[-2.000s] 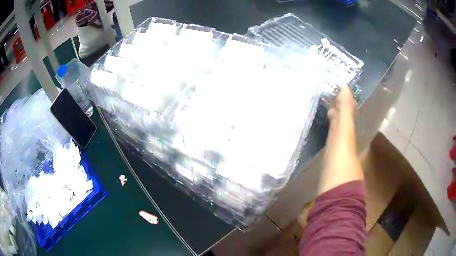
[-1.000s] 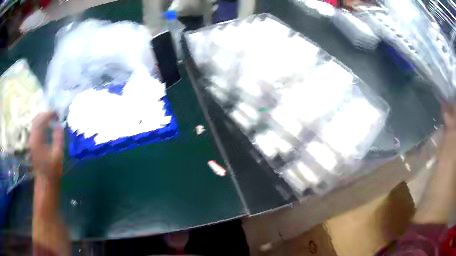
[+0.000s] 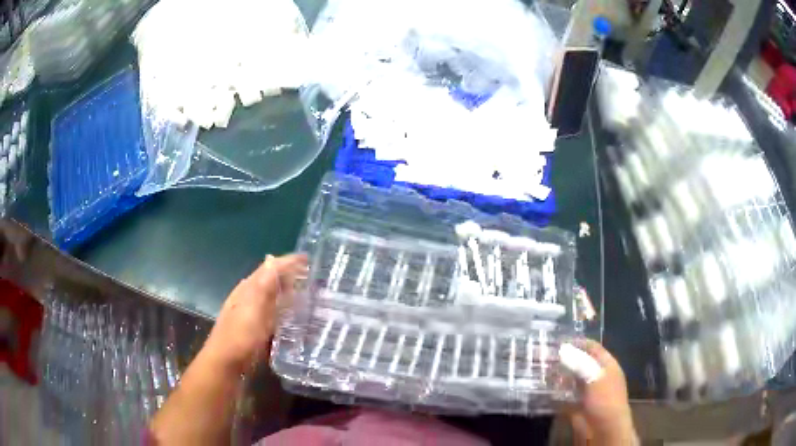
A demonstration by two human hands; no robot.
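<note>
A clear ribbed blister tray [image 3: 384, 305] is held level in front of my body, its far edge against the blue tray [image 3: 375, 165]. Several slim whitish rods [image 3: 497, 266] lie in its upper right part; the other slots show only ribs. My left hand [image 3: 253, 309] grips the tray's left side. My right hand [image 3: 598, 383] grips its lower right corner, with a white wrap on one digit; its other fingers are hidden under the tray. White plastic parts [image 3: 436, 139] are heaped on the blue tray.
A clear bag with cream parts [image 3: 218, 61] and a blue ribbed tray [image 3: 96, 157] are at left. A cloudy bag [image 3: 489, 43], a phone [image 3: 572, 91] and a blue-capped bottle [image 3: 601, 28] stand behind. Filled trays [image 3: 698, 226] are at right, clear trays [image 3: 109, 357] at lower left.
The view has turned left. My right hand has moved from the far right to the front, and both hands now hold the clear tray before my body.
</note>
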